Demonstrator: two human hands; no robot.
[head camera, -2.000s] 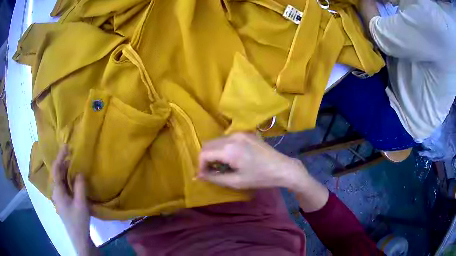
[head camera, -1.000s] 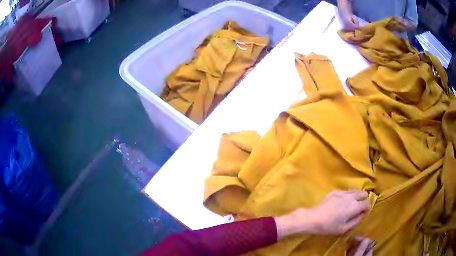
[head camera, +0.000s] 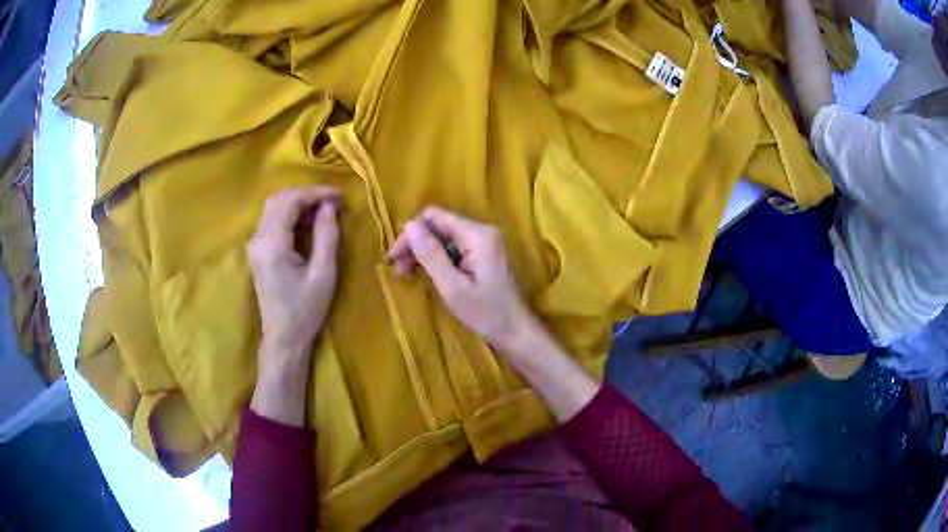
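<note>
A mustard-yellow garment (head camera: 198, 135) lies spread in front of me. A seam ridge (head camera: 407, 348) runs down its middle to a stitched hem (head camera: 390, 462). My left hand (head camera: 295, 265) is over the cloth left of the seam, fingers curled, thumb tip and fingertips close together; I cannot tell if a thread is between them. My right hand (head camera: 466, 268) is curled around a small dark tool, likely the thread snips (head camera: 453, 253), mostly hidden in the palm. Its fingertips are at the seam.
More yellow cloth with a white label (head camera: 664, 73) and a white loop (head camera: 728, 50) lies at the upper right. The white table edge (head camera: 57, 239) curves along the left. A coworker in a white top (head camera: 889, 197) sits at the right by a wooden stool (head camera: 717, 341).
The view swung left to the bin, then back to the garment. The cloth near me is rearranged and the dark snap no longer shows. Both hands are now near the middle seam.
</note>
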